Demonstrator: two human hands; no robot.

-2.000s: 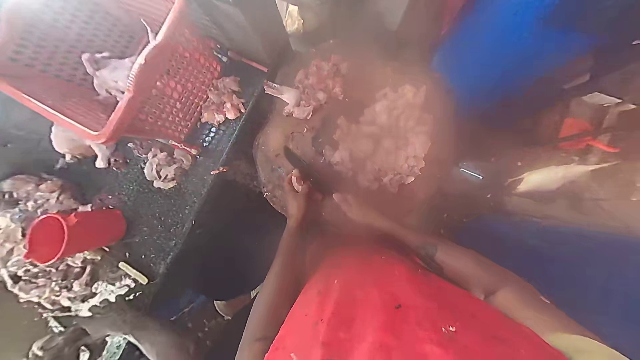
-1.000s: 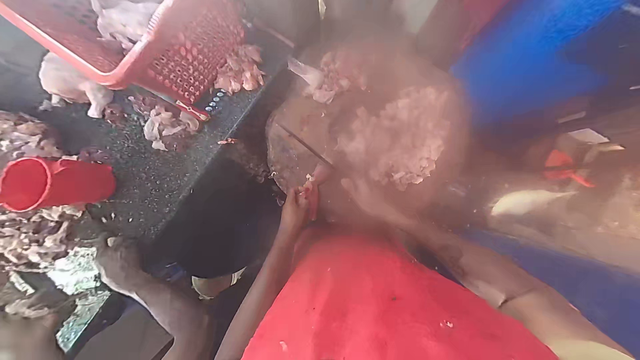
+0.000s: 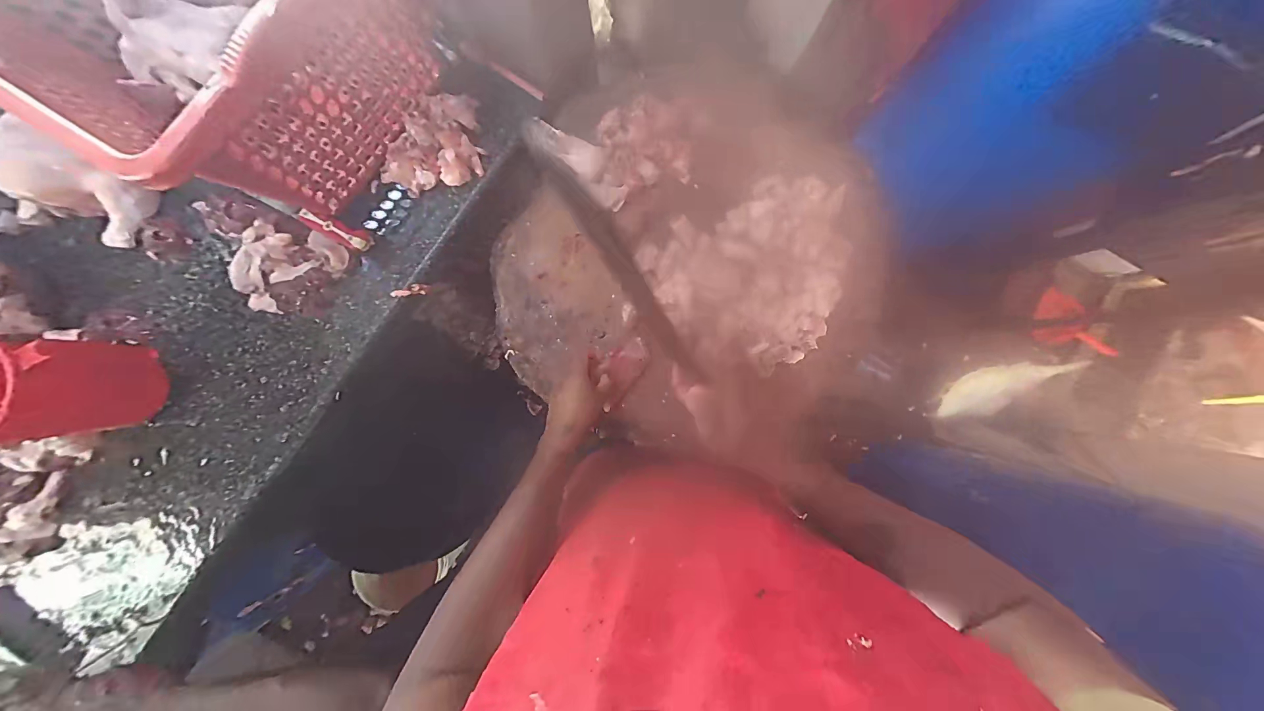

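My left hand (image 3: 578,397) is closed on a small piece of raw meat (image 3: 622,370) at the near edge of a round chopping block (image 3: 553,296). My right hand (image 3: 706,400), hazy in the blurred view, grips a long knife (image 3: 622,257) whose blade slants up and left over the block. To the right of the blade lies a large heap of cut raw meat (image 3: 755,257). A smaller heap of meat (image 3: 642,143) sits at the block's far side, with a paler piece beside it.
Left of the block is a dark stone counter (image 3: 326,346) bearing a red plastic basket (image 3: 316,109) with plucked poultry (image 3: 173,44), meat scraps (image 3: 272,262) and a red plastic container (image 3: 89,390). Part of another person's arm (image 3: 286,688) shows at the lower left. A blue surface (image 3: 1027,553) lies at the right.
The knife has come up from low over the block; its blade now points to the far left. The other person's arm at the lower left has moved down toward the frame's edge.
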